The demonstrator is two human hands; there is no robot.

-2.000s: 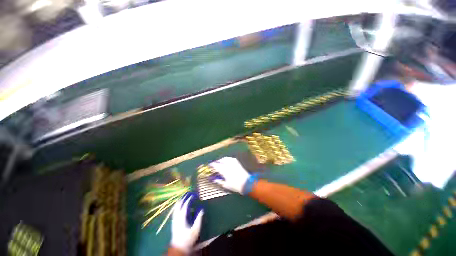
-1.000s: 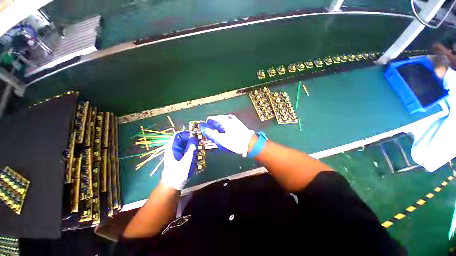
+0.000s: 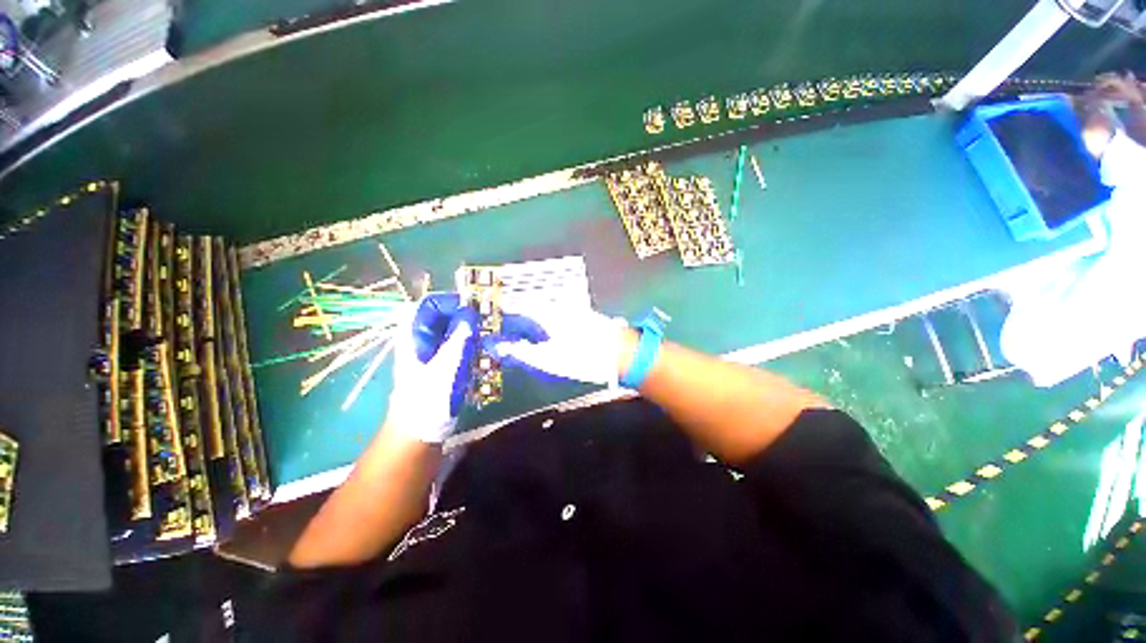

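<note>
A narrow yellow-edged board strip (image 3: 483, 286) stands between both hands, its upper and lower ends showing. My left hand (image 3: 434, 364), in a white glove with blue fingers, grips its left side. My right hand (image 3: 559, 348), gloved the same, has its fingertips at the strip's right side. The ribbed silver-white metal plate (image 3: 553, 279) lies behind the hands, partly covered. A loose pile of thin yellow, green and pale rail strips (image 3: 352, 314) lies left of the hands.
Board pieces (image 3: 672, 220) lie right of the plate, with thin sticks (image 3: 739, 189) beside them. Small single boards (image 3: 782, 97) line the belt. Stacked panels (image 3: 176, 377) and a black sheet (image 3: 57, 389) stand left. A blue bin (image 3: 1024, 163) and a person's white sleeve are far right.
The view has shifted, so the bench things sit higher and further left. My right hand has moved from the strip's upper part to lower along it, uncovering more of the metal plate.
</note>
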